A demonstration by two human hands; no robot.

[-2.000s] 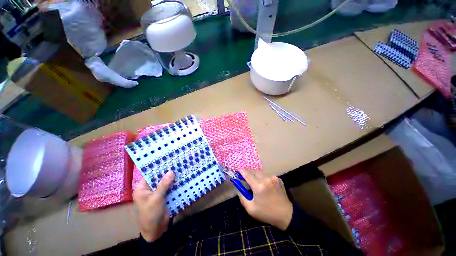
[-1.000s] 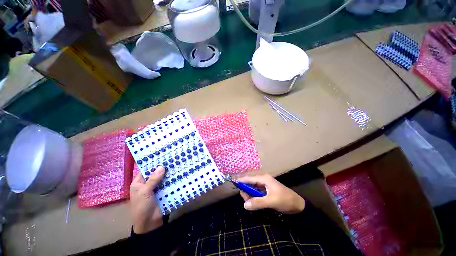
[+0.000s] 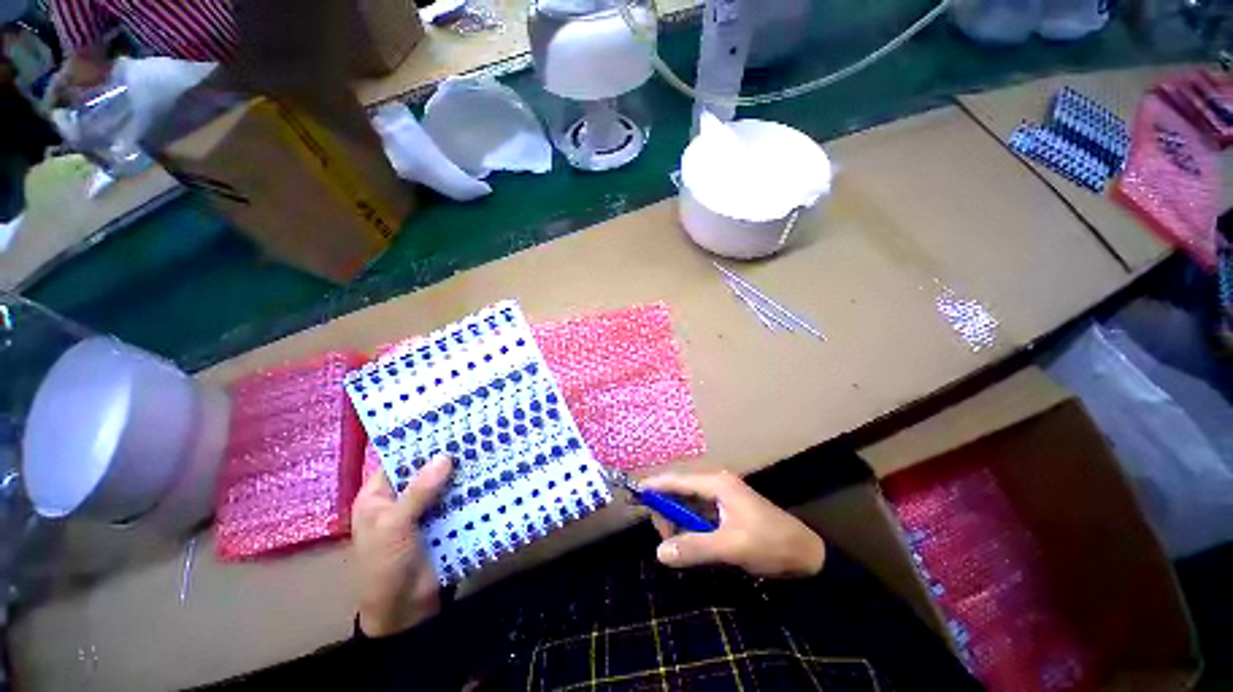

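Note:
A white PCB panel with rows of dark blue dots is held tilted over pink bubble wrap. My left hand grips its lower left edge, thumb on top, fingers hidden beneath. My right hand holds flush cutters with blue handles. The cutter jaws are at the panel's lower right edge; whether they are closed on it I cannot tell. A pink-wrapped stack lies left of the panel.
A white tub stands behind thin white sticks. A translucent white container is at left. A cardboard box with pink-wrapped boards is lower right. The green belt carries a carton and a lidded appliance.
The carton, white bags and appliance on the belt have moved right. My right hand has turned and shifted slightly right since the oldest frame. The panel has shifted only slightly.

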